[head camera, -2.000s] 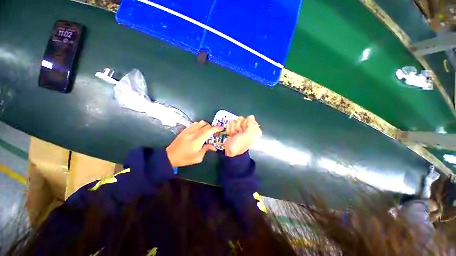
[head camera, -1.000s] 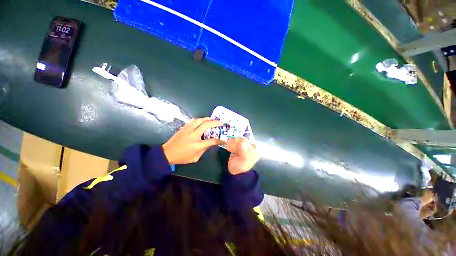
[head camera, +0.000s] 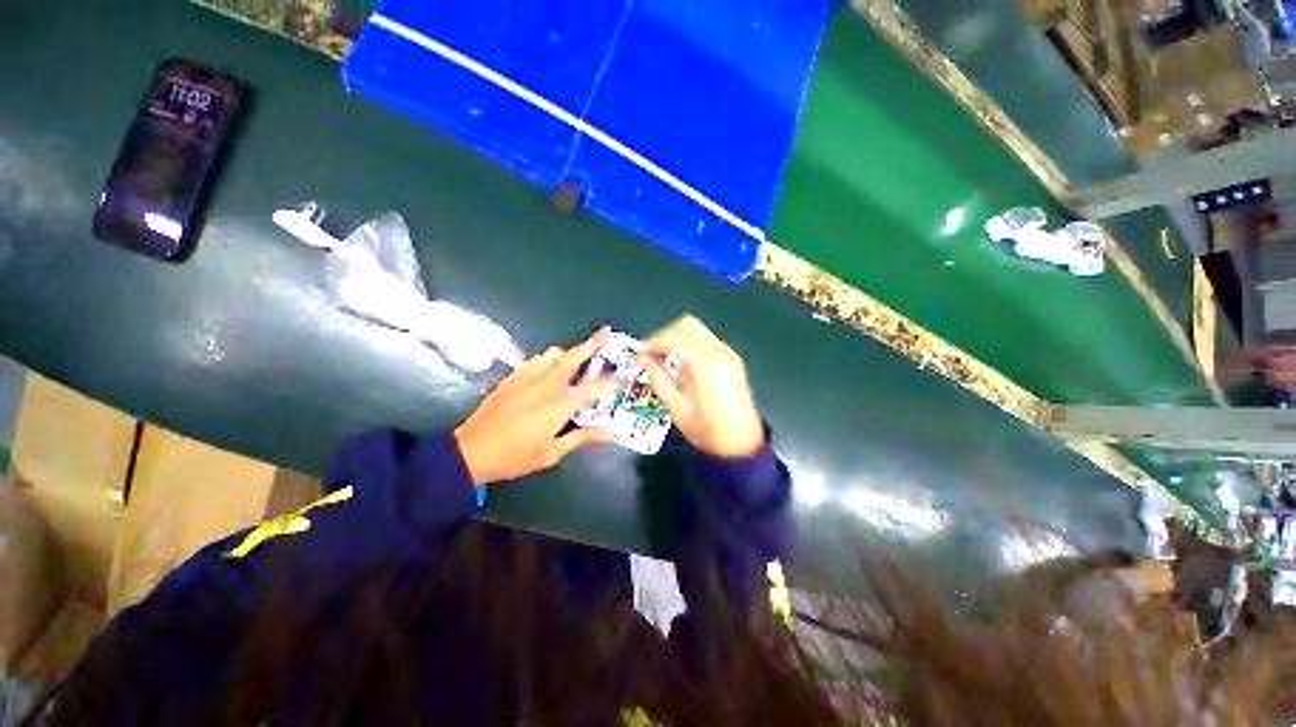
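A white square unit (head camera: 625, 422) with small coloured and dark parts on its open face lies in front of me on the bench. My left hand (head camera: 533, 412) grips its left side, with fingers on the upper edge and thumb at the lower edge. My right hand (head camera: 706, 386) is at its right side, fingertips on the upper right of the open face. The small parts under my fingers are partly hidden. A bagged pale lead (head camera: 405, 301) in crinkled clear plastic trails to the upper left from the unit.
The dark green bench (head camera: 256, 362) holds a smartphone (head camera: 168, 159) at the left. A blue sheet (head camera: 597, 114) lies beyond, beside a worn edge rail (head camera: 881, 320). Another bagged unit (head camera: 1049, 242) is on the green belt (head camera: 910, 185). Cardboard boxes (head camera: 185, 490) stand at lower left.
My right hand has moved from the unit's lower edge up to its right side, fingers over the upper right. The bagged unit on the belt appears further left, and the view has shifted.
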